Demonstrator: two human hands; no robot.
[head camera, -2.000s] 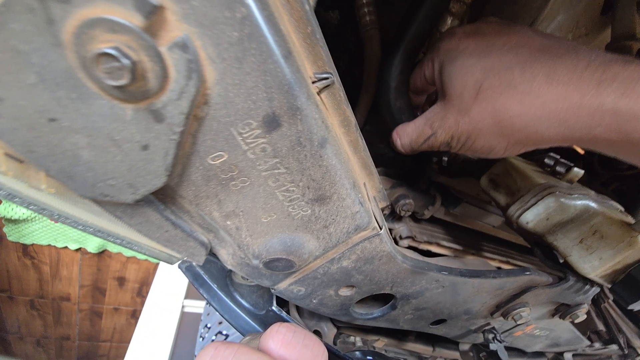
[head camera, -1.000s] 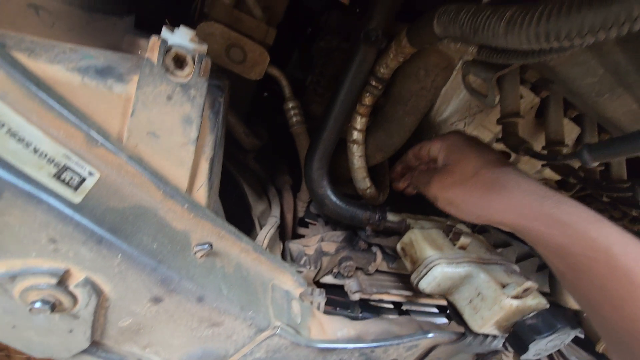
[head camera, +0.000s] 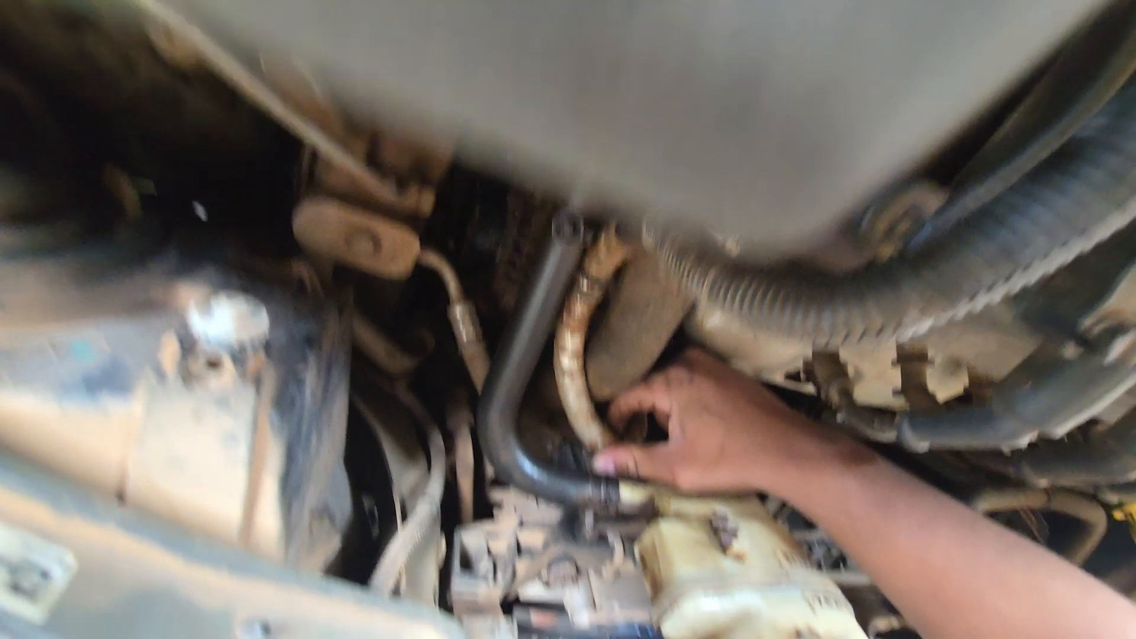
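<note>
My right hand (head camera: 701, 426) reaches in from the lower right, thumb and fingers curved around the lower end of a dirty, wrapped hose (head camera: 574, 355). Whether the fingers close on that hose or only rest by it cannot be told. Just below the thumb, a bent black rubber hose (head camera: 504, 399) meets the neck of a yellowed plastic fluid reservoir (head camera: 745, 568). My left hand is out of the frame.
A blurred grey surface (head camera: 621, 106) hangs across the top. At the right runs a ribbed corrugated hose (head camera: 825, 293). A dusty metal front panel (head camera: 204, 550) lies at the lower left, and a metal pipe (head camera: 463, 328) stands left of the black hose.
The view has shifted over the engine bay. The left hand, at the bottom edge two seconds ago, is no longer seen. The right hand stays near the hoses, and a grey surface now covers the top.
</note>
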